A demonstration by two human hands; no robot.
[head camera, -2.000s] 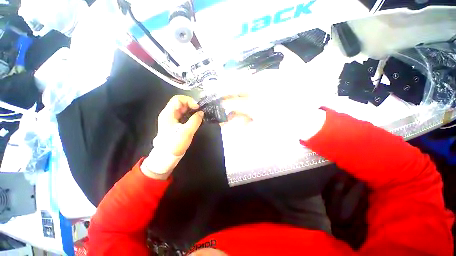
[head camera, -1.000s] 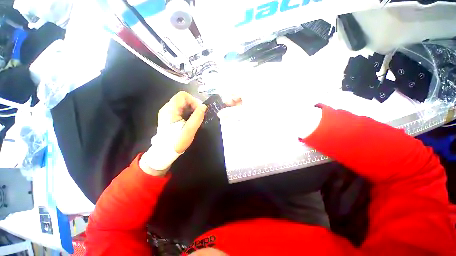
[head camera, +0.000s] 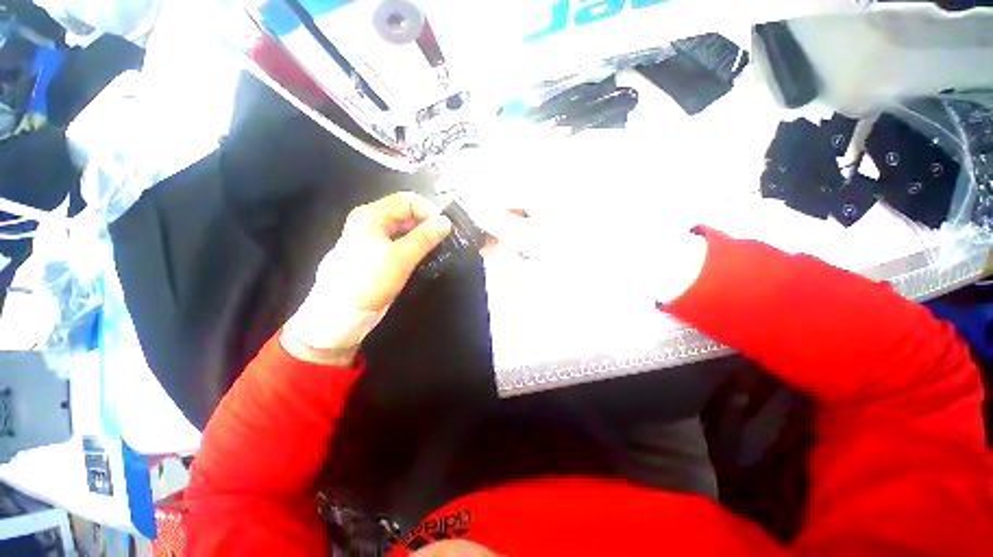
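Observation:
A black garment piece spreads left of the needle area and hangs over the table's front edge onto the lap. My left hand pinches a black care label with rows of white print, between thumb and fingers, just in front of the presser foot. My right hand is washed out by glare; its fingertips show at the label's right side. Whether they grip it is hard to tell. The white sewing machine head with blue lettering is above.
Printed label bundles lie behind the needle. Black label stacks and clear plastic are at the right. A ruler strip runs along the front edge. More plastic lies at the left. A red crate is below left.
The printed label, partly covered by the fingers before, shows more of its length, slanting down right from the needle area. My left hand has shifted slightly left. The view has moved a little.

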